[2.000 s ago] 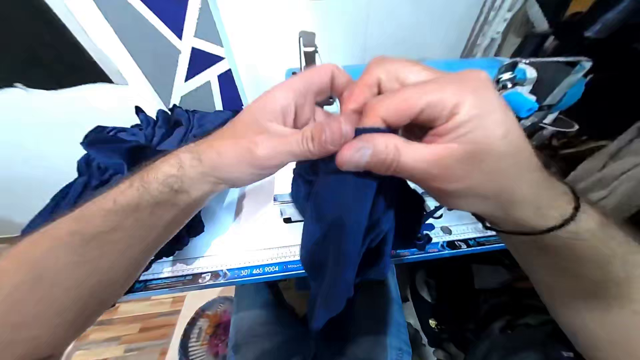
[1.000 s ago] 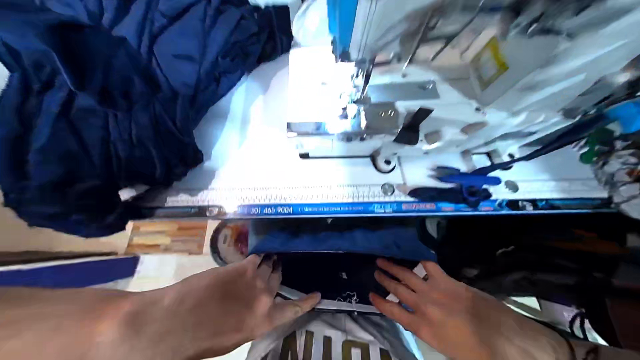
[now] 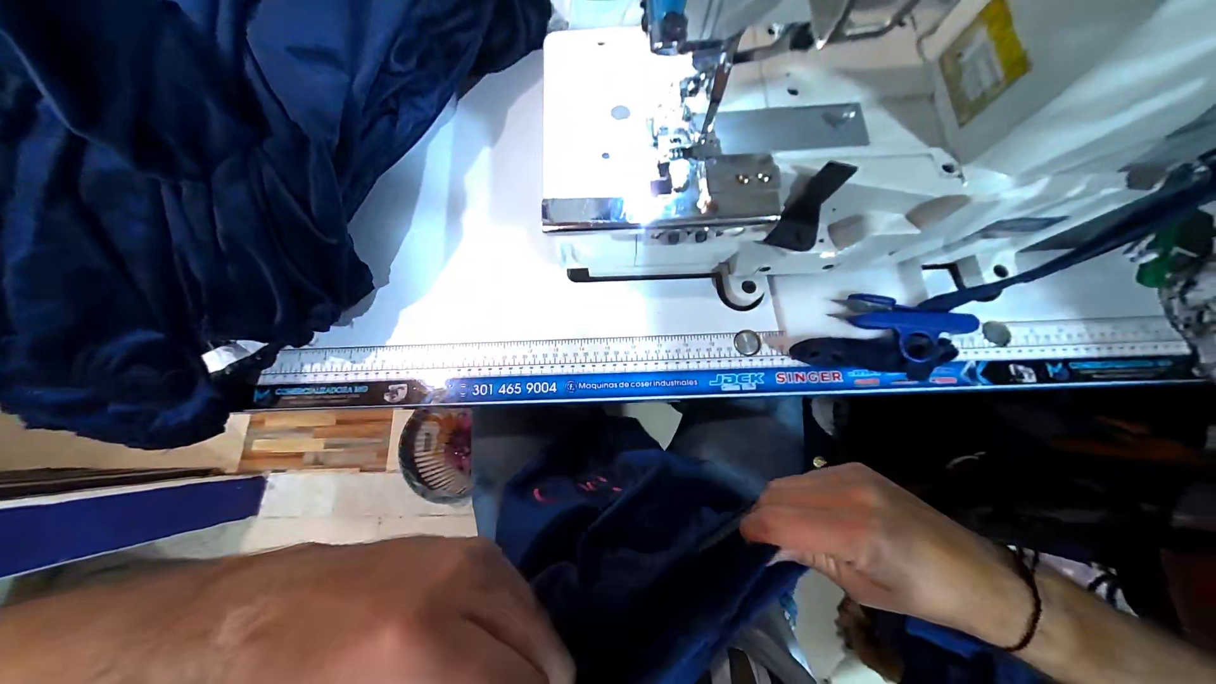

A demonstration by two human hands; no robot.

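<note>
A navy blue fabric piece with small pink marks lies over the lap below the table edge. My right hand pinches its right side between thumb and fingers. At the lower left, my left hand is closed beside the fabric's left side; its fingertips are hidden, so its hold cannot be told. Beyond both hands stands a white industrial sewing machine, its needle area brightly lit. Blue thread snips lie on the table at its near side.
A large heap of navy fabric covers the table's left part. A measuring tape strip runs along the front edge. A round basket stands on the floor below. A dark scrap rests on the machine bed.
Two seconds ago both hands held navy fabric up before the machine; now they are low over the lap. Since one second ago, the fabric there has bunched and shows pink marks. The view tilted down.
</note>
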